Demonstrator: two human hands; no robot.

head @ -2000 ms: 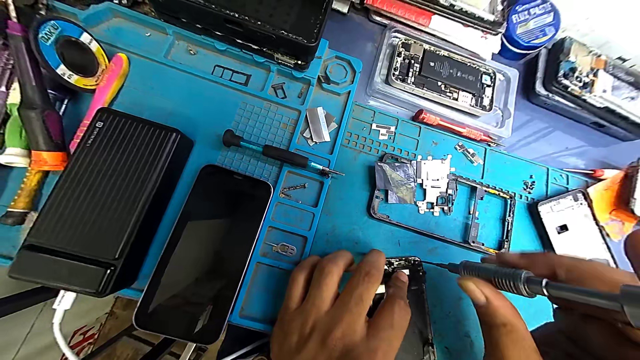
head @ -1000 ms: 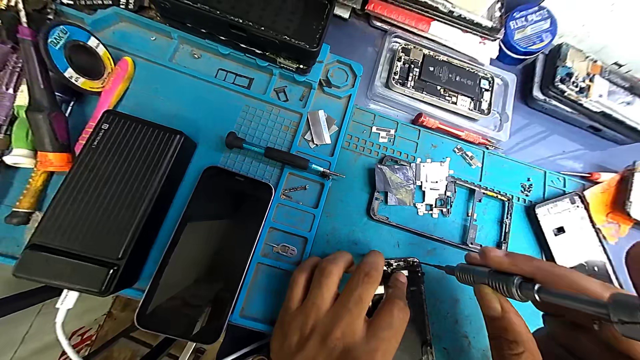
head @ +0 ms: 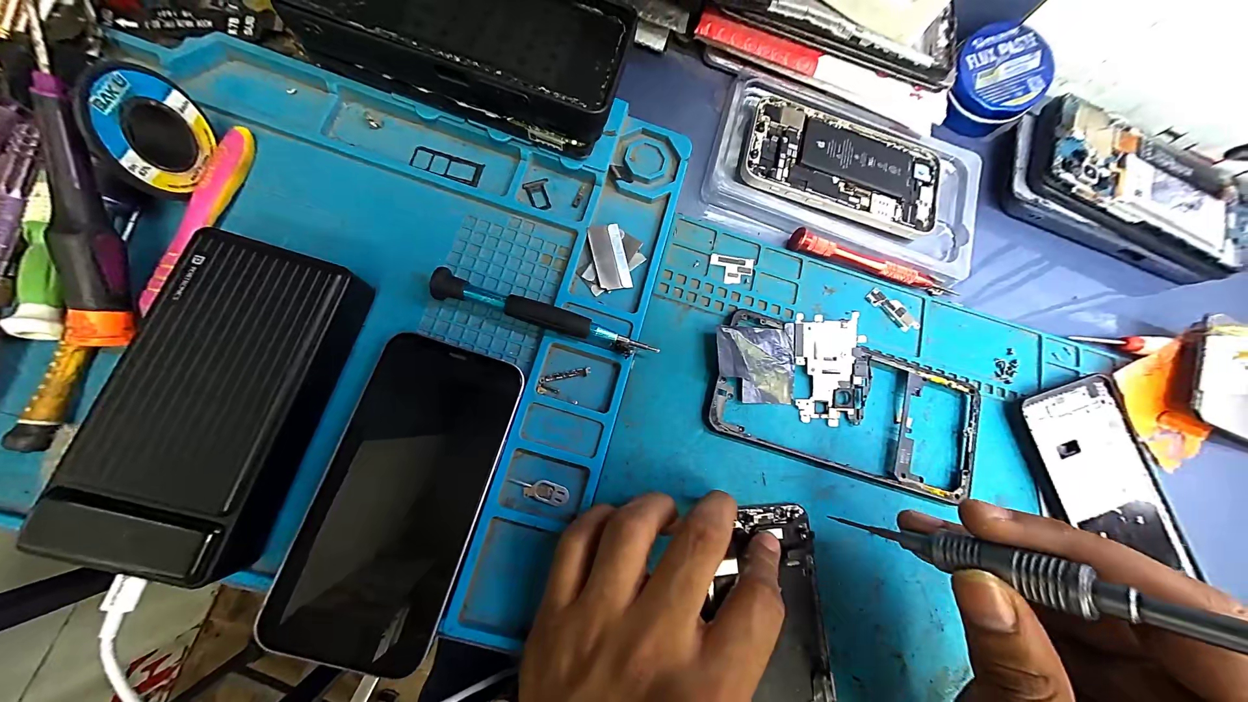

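Observation:
My left hand lies on an opened phone assembly at the bottom centre, fingertips near its upper end, where small parts show. My right hand holds a grey ribbed precision screwdriver; its thin tip points left, just right of the phone's top corner and apart from it. Above lies a phone frame with a metal shield plate and a piece of foil-like film on it. Left of my hands is a phone with a dark screen. The left hand's underside is hidden.
A blue-black screwdriver lies across the blue silicone mat. A black ridged power bank stands at left. Farther back are an opened phone in a plastic tray, a red screwdriver and a flux paste tub. A phone housing lies at right.
The screwdriver in my right hand has shifted slightly right, its tip now apart from the phone's corner. My left hand stays on the phone assembly.

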